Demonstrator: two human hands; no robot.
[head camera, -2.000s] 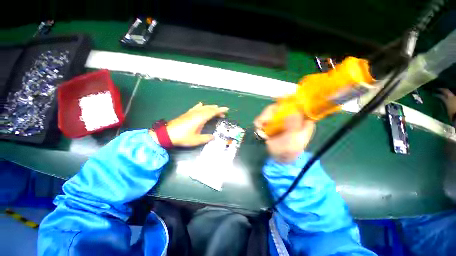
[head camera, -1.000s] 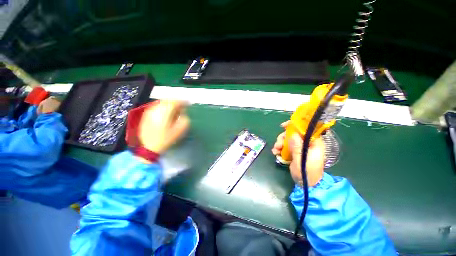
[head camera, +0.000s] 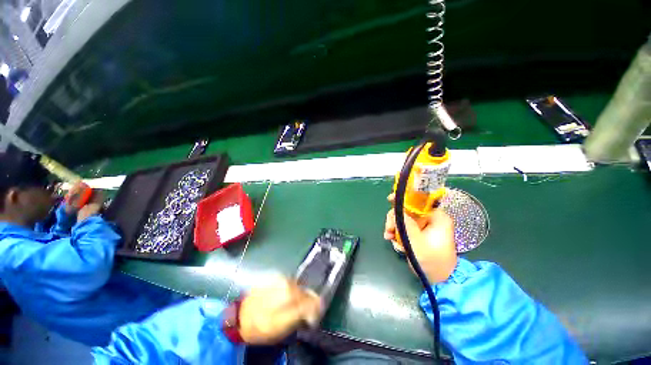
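Note:
My right hand (head camera: 430, 241) is closed around the yellow-orange electric screwdriver (head camera: 422, 184), held upright at the left edge of the round screw dish (head camera: 467, 221). The driver's tip is hidden by my hand. A black cord hangs from its top over my wrist. An opened phone assembly (head camera: 330, 260) lies tilted on the green bench, its board end away from me. My left hand (head camera: 278, 311) is blurred over the phone's near left end; whether its fingers hold anything cannot be told.
The red bin (head camera: 225, 217) with white pieces stands beside the black tray (head camera: 148, 199) of small metal parts. Phones (head camera: 290, 137) and a long dark strip (head camera: 385, 127) lie beyond the white edge. A coil spring (head camera: 435, 60) hangs above the driver. Another person (head camera: 53, 249) works at left.
My left hand has moved from the red bin to the near end of the phone. The driver is more upright, by the dish. The view has shifted, showing the other person more fully.

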